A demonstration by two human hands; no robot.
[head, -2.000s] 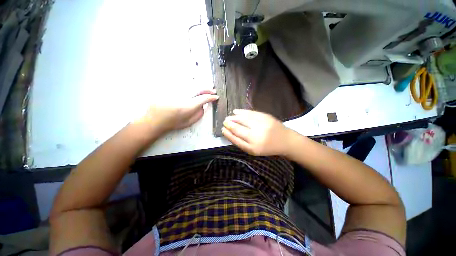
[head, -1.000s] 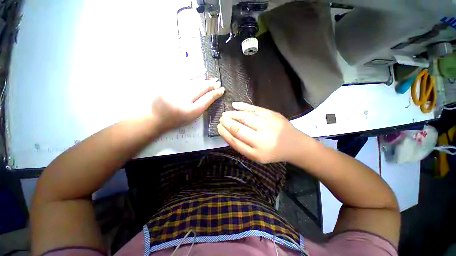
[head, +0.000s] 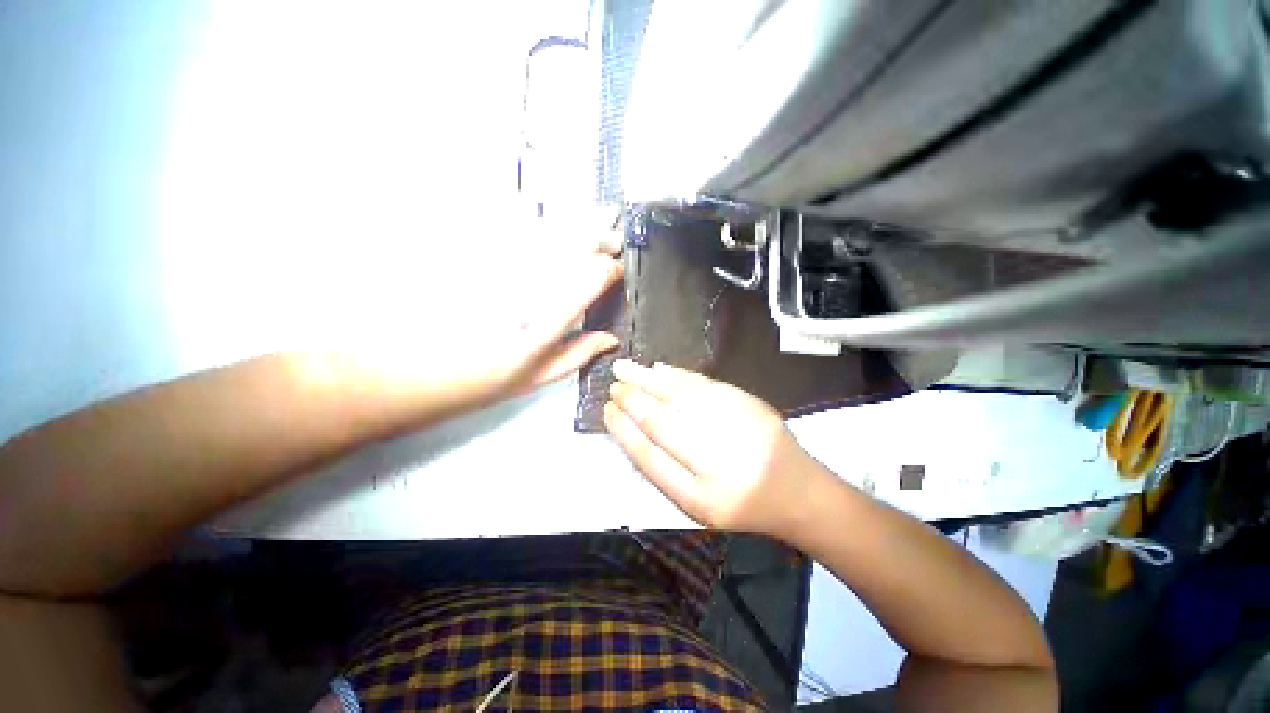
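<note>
The dark panel (head: 676,314) lies on the white table under the sewing machine head (head: 891,126), with a stitch line near its left side. Its narrow folded edge band (head: 592,397) runs towards me. My left hand (head: 557,327) is at the left edge of the panel, its thumb and fingers apart and touching the cloth; glare washes out part of it. My right hand (head: 710,446) has its fingers together, fingertips holding the near end of the panel by the band. The machine head hides the cloth's far part; the needle is not clear.
Yellow-orange scissors handles (head: 1139,435) are at the table's right end, beside a small blue object (head: 1100,410). A small dark square (head: 912,478) is on the table (head: 836,453) near the front edge. A plastic bag (head: 1052,531) hangs below the table at right.
The view has moved closer to the machine head, which now fills the upper right. The hands and panel appear lower in the picture. Both hands stay at the panel's near end.
</note>
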